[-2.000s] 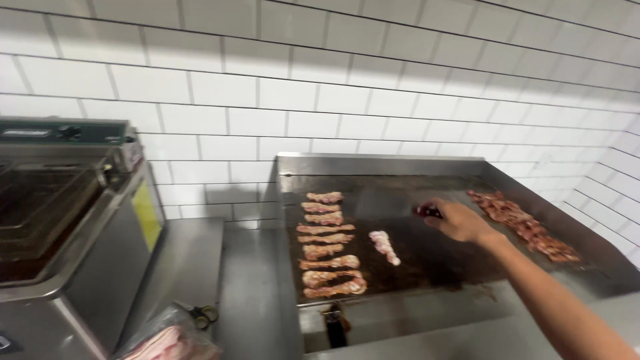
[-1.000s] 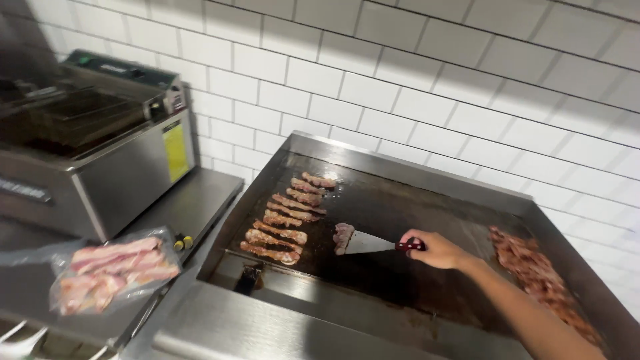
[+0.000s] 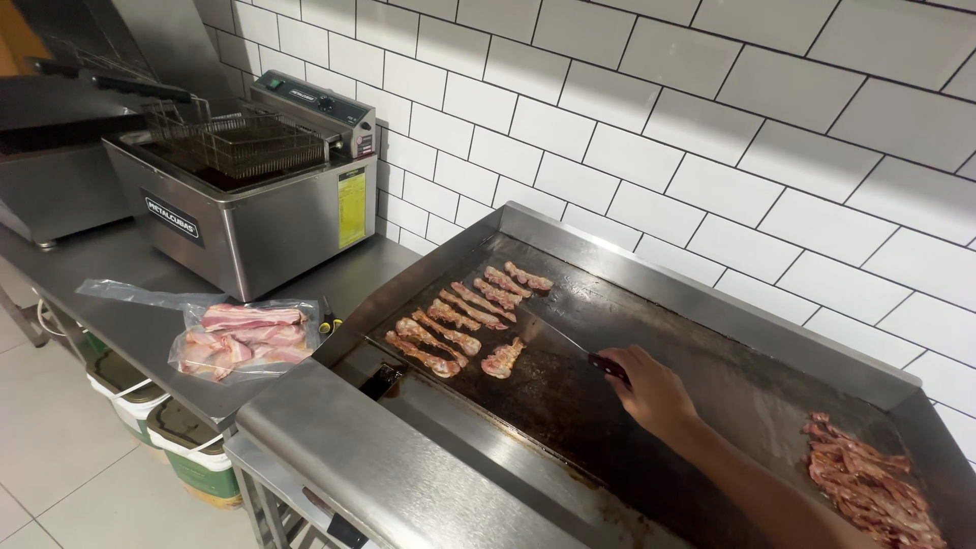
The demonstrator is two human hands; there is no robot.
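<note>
My right hand (image 3: 648,385) grips the dark red handle of a metal spatula (image 3: 557,335) over the flat-top griddle (image 3: 595,427). The blade reaches left, close to a row of bacon strips (image 3: 457,314) on the griddle's left side. One short bacon piece (image 3: 504,357) lies apart from the row, just below the blade. At the griddle's right end is a pile of browned bacon (image 3: 869,480). Raw bacon in a clear plastic bag (image 3: 248,339) rests on the steel counter to the left. My left hand is out of view.
A steel deep fryer (image 3: 259,206) with wire baskets stands on the counter (image 3: 137,267). Yellow-and-black scissors (image 3: 328,324) lie between the bag and the griddle's raised side wall. Lidded buckets (image 3: 191,450) sit below. White wall tiles rise behind the griddle.
The short bacon piece, on the spatula blade one second ago, now lies on the griddle beside the row. The blade has moved off it toward the row's upper part. The view has swung left.
</note>
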